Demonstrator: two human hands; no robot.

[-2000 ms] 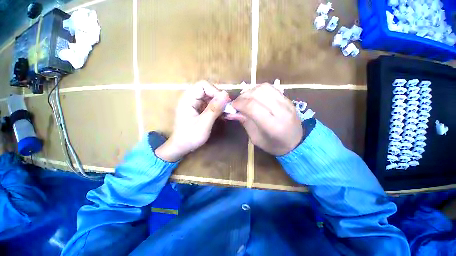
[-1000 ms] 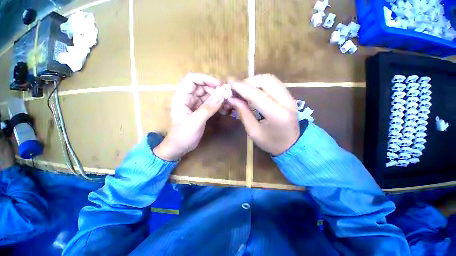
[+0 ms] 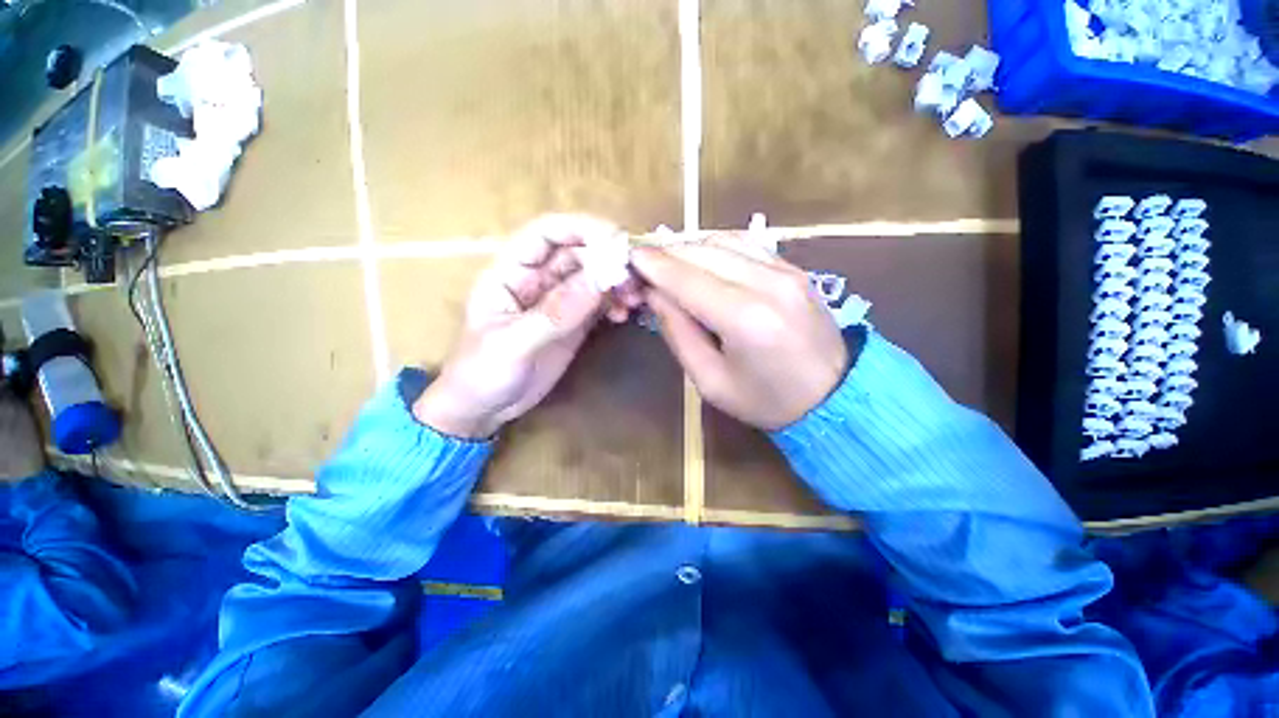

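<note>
A small white plastic housing (image 3: pixel 606 262) is held up in the fingertips of my left hand (image 3: pixel 522 326), above the middle of the bench. My right hand (image 3: pixel 750 323) meets it from the right, its thumb and forefinger pinched together at the housing's right side. Whether a tiny insert is between those fingertips is too small to tell. Loose white parts (image 3: pixel 842 300) lie beside and behind my right hand, partly hidden by it.
At right is a black tray (image 3: pixel 1045 323) with white parts in close columns and one apart. Above it is a blue bin (image 3: pixel 1031 70) heaped with white parts, beside a loose cluster (image 3: pixel 957 87). At left are a control box (image 3: pixel 105 140), white cloth (image 3: pixel 213 124), cables (image 3: pixel 171 358) and a cylindrical tool (image 3: pixel 68 379).
The hands stay together at the same place. The white housing now shows more fully at my left fingertips, and my right hand has turned flatter over the bench. The view has shifted slightly.
</note>
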